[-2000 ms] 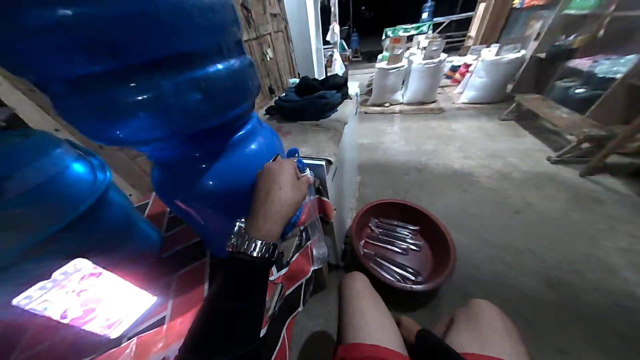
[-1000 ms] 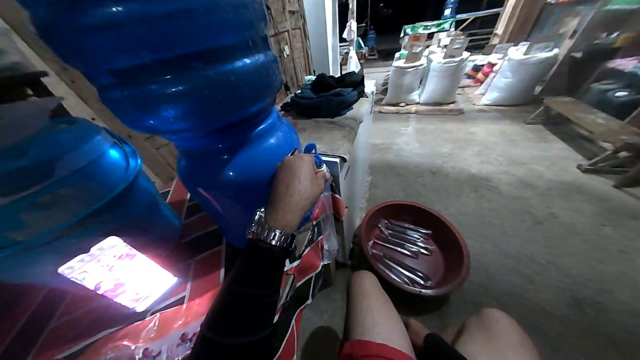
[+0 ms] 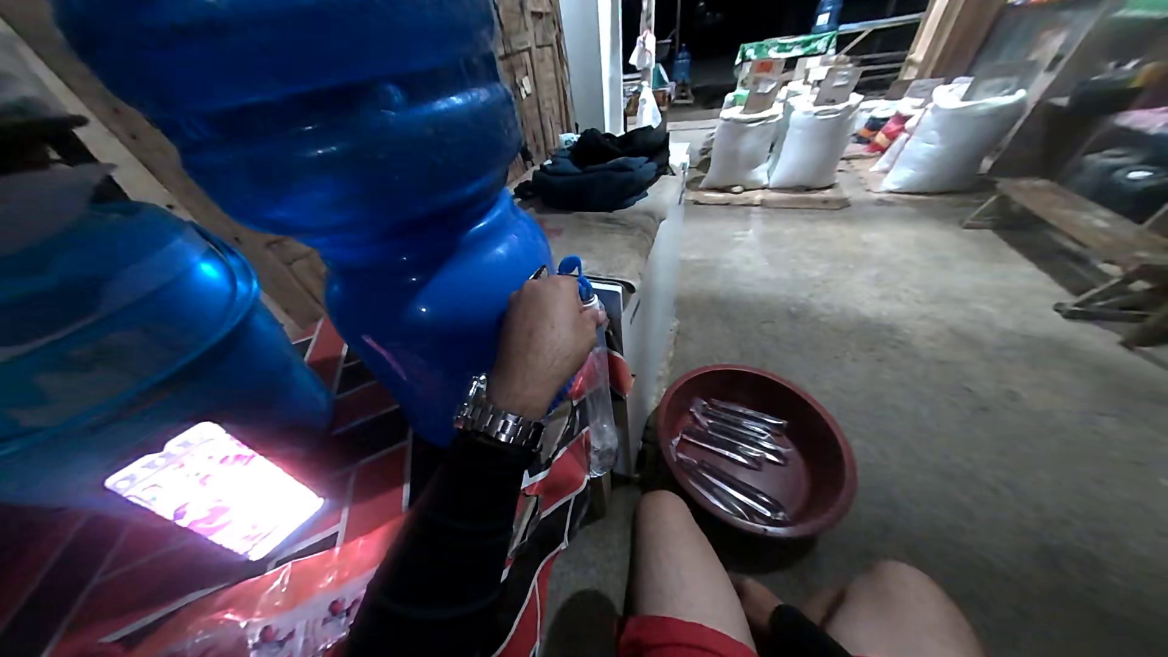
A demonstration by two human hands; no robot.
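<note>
My left hand [image 3: 547, 338], with a metal-band watch at the wrist, is at the blue tap [image 3: 572, 266] of a large blue plastic water container [image 3: 438, 301]. Its fingers grip the top of a long, narrow clear plastic bag [image 3: 599, 401], which hangs below the tap beside the table edge. How full the bag is, I cannot tell. My right hand [image 3: 753, 600] is low between my knees, mostly hidden by my thigh, and its fingers cannot be made out. A reddish-brown plastic basin [image 3: 826, 429] on the floor holds several long, slim clear plastic bags [image 3: 735, 433].
A lit phone [image 3: 214, 490] and printed plastic packaging [image 3: 301, 593] lie on the red-and-black patterned table cover [image 3: 379, 493]. A blue drum [image 3: 137, 338] stands left. Dark clothing [image 3: 602, 169] lies on a ledge. White sacks [image 3: 812, 137] and a wooden bench [image 3: 1081, 219] stand farther off.
My left hand stays at the tap throughout. The view has shifted somewhat to the left, and the clear bag below my left hand shows more plainly than two seconds ago.
</note>
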